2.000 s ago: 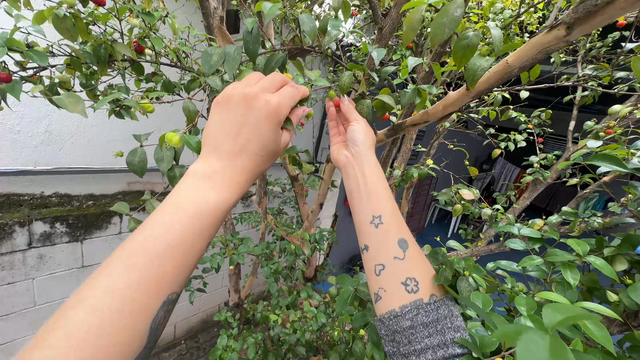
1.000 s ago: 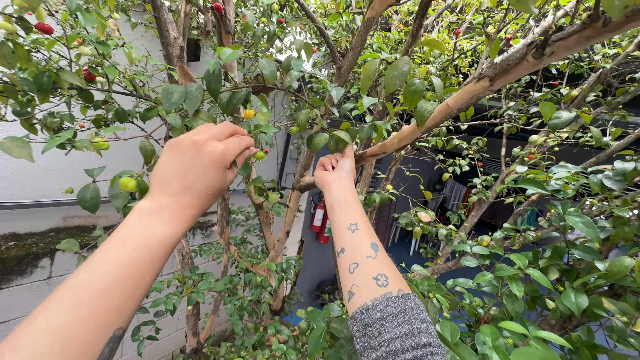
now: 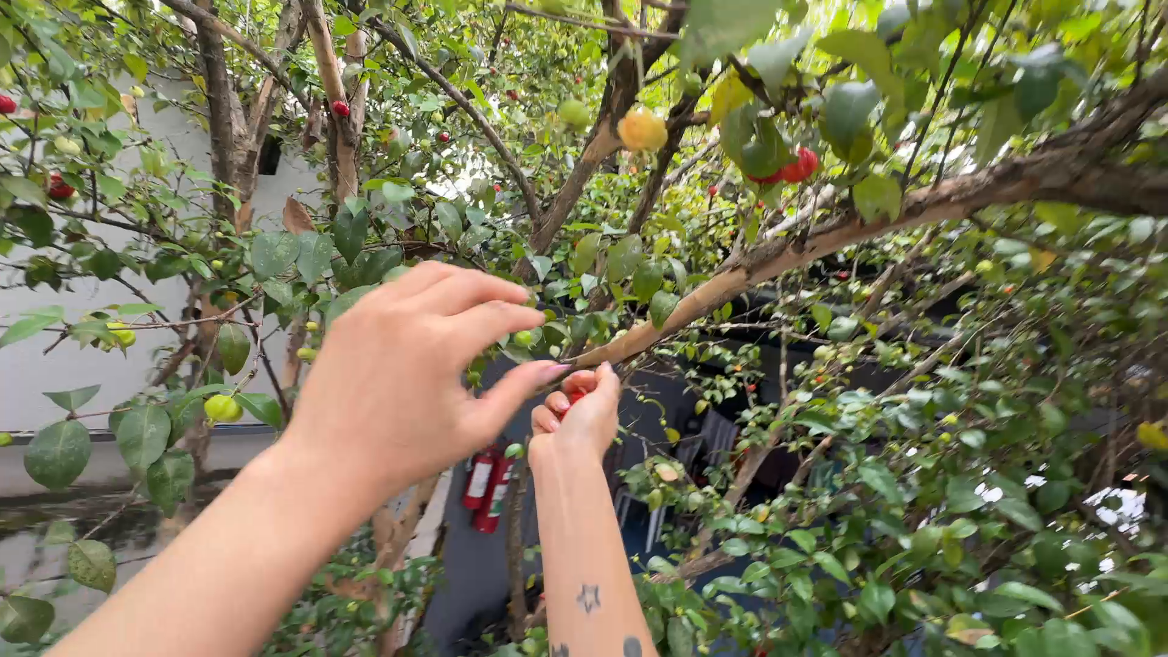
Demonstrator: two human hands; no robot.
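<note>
My left hand (image 3: 411, 365) is raised at left of centre among the leaves, fingers apart, with nothing seen between thumb and fingers. Just right of its thumb is my right hand (image 3: 579, 411), its fingers curled around a small red fruit (image 3: 573, 399) that partly shows. Above and right hang a ribbed yellow-orange fruit (image 3: 642, 130) and a red ribbed fruit (image 3: 800, 165). A yellow-green fruit (image 3: 223, 408) hangs left of my left hand, and a small green fruit (image 3: 523, 338) is by its fingertips.
A thick bare branch (image 3: 712, 294) slants from beside my hands to the upper right. Leafy twigs surround both arms. Behind stand trunks (image 3: 219, 128), a pale wall (image 3: 55, 365) and red fire extinguishers (image 3: 493, 493), with chairs farther back under the foliage.
My left hand has opened from its closed-finger pose. My right hand, earlier at the leaves with a red fruit at its fingertips, is now lower with fingers curled. The view has shifted upward.
</note>
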